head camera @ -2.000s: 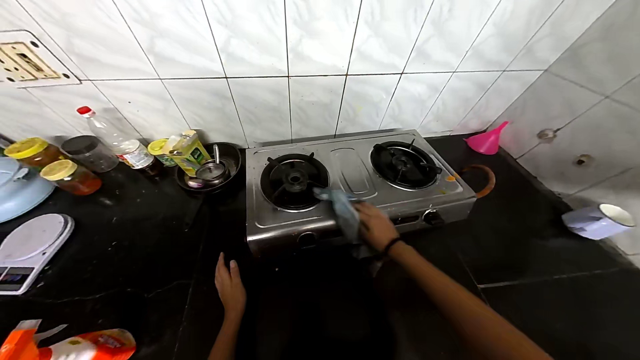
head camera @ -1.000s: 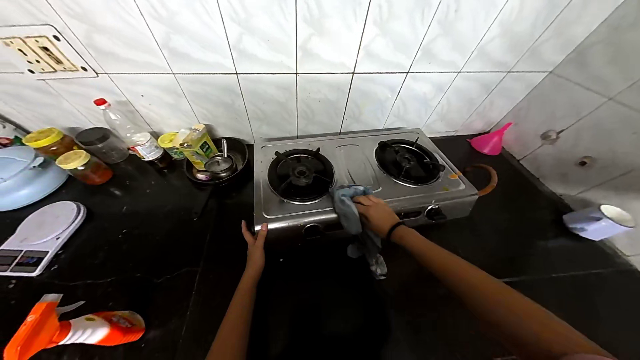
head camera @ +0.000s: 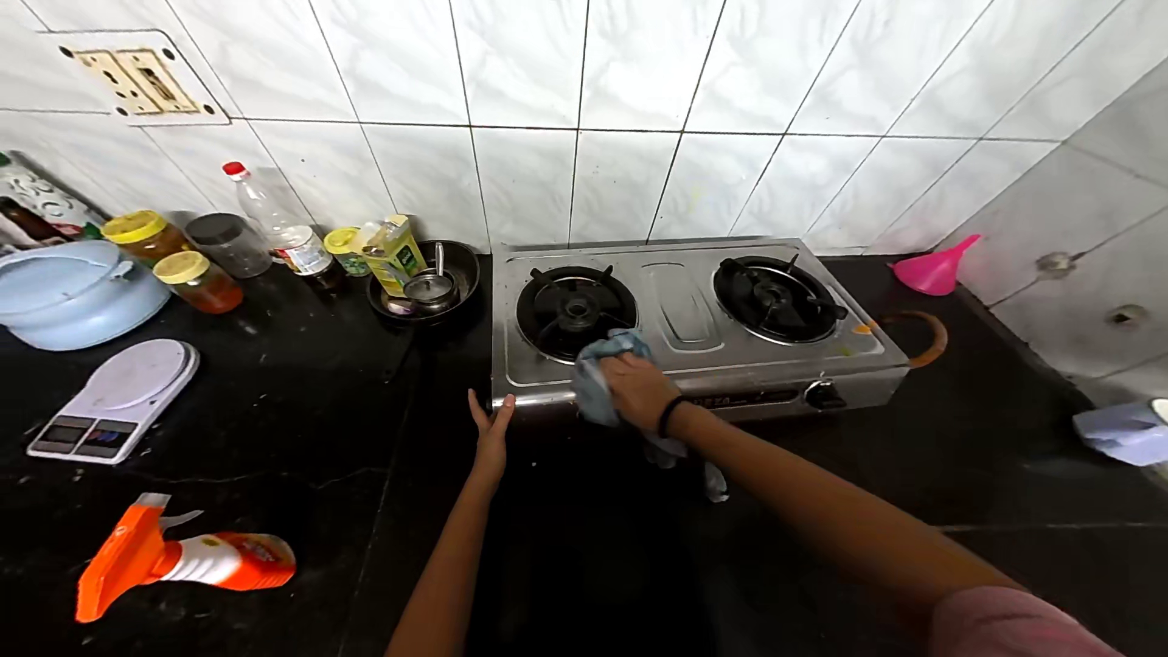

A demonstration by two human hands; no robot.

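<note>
A two-burner steel gas stove stands against the tiled wall. My right hand presses a grey-blue cloth onto the stove's front edge, just below the left burner; the cloth's loose end hangs down in front. At the stove's front left corner, my left hand has its thumb and a finger spread and touches the edge, holding nothing else. The right burner and a black knob lie to the right of the cloth.
Left of the stove are a black pan with a strainer, jars, a plastic bottle, a blue pot, a kitchen scale and an orange spray bottle. A pink funnel and a white mug are at the right.
My left hand, lower and off the stove two seconds ago, now touches its front left corner. The right hand and cloth have moved from the left burner's edge to the stove's front edge.
</note>
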